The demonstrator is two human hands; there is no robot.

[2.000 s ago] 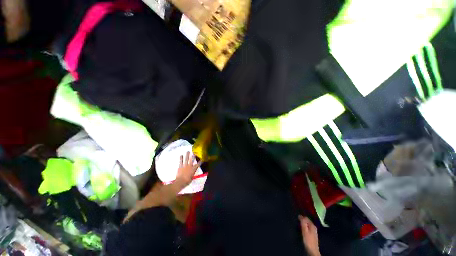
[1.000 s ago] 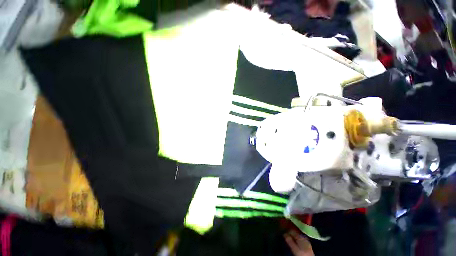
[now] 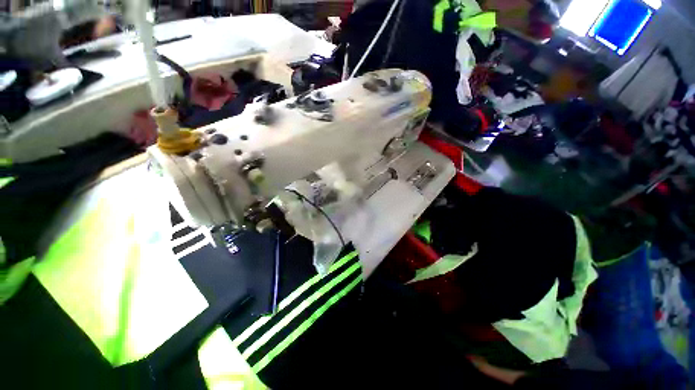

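A cream-white sewing machine [image 3: 305,145] stands in the middle of the view. Under its needle end lies a black panel with parallel pale-green stripes [image 3: 305,312] and a large pale yellow-green part [image 3: 122,282]. To the right of the machine is a floppy black bundle [image 3: 510,236] with pale-green parts [image 3: 541,327]. My right hand [image 3: 495,371] shows only as a small blurred strip of skin at the bottom edge, below the bundle; its fingers cannot be made out. My left hand is out of the picture.
A red edge [image 3: 419,255] runs beside the machine bed. Behind the machine are a white table [image 3: 221,38] and a person in dark clothing [image 3: 415,53]. Blue fabric [image 3: 629,305] shows at the right. A pale rod [image 3: 148,61] rises from the machine's near end.
The view has swung round, so the machine now lies diagonally across the middle. The black bundle has come into view at right. My left hand, seen two seconds ago on a white thing, is gone.
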